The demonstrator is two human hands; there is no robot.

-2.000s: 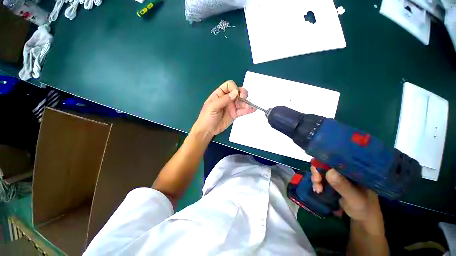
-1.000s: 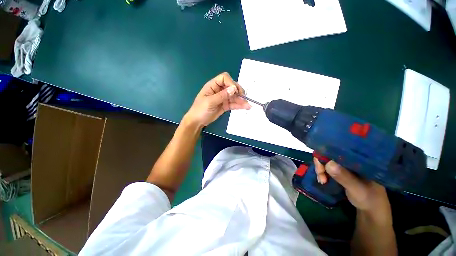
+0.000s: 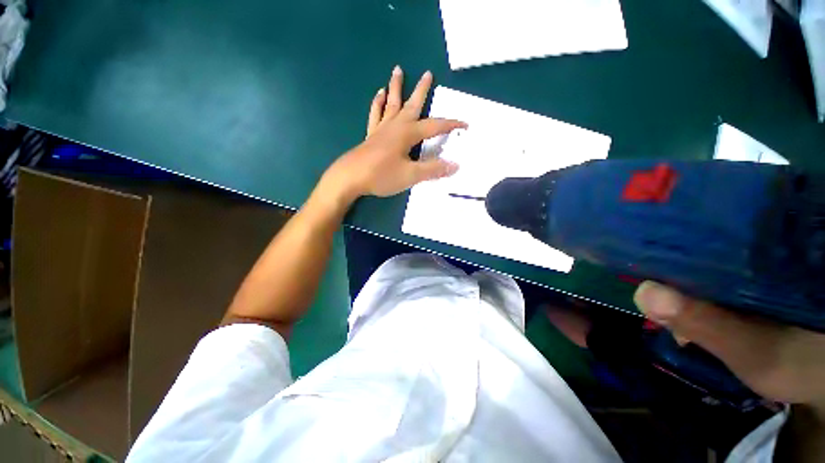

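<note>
A flat white panel (image 3: 534,158) lies on the dark green table near its front edge. My left hand (image 3: 395,149) rests over the panel's left side with fingers spread; its thumb and index finger are apart near the panel's upper left part. I see nothing held in it. My right hand (image 3: 724,339) grips the dark blue cordless drill driver (image 3: 674,217) by its handle. The drill's thin bit points left over the panel, its tip near my left thumb. Whether a screw sits on the tip is too small to tell.
Another white panel (image 3: 534,27) lies beyond, cut off by the top edge. A white panel (image 3: 744,146) shows partly behind the drill. More white pieces (image 3: 747,20) are at the upper right. White cloth (image 3: 11,41) is at the far left. An open cardboard box (image 3: 77,289) stands below the table edge.
My left hand has let go of the bit tip and spread its fingers over the panel. The drill has come closer to the camera and moved right. The view has shifted, and the screw pile is out of view.
</note>
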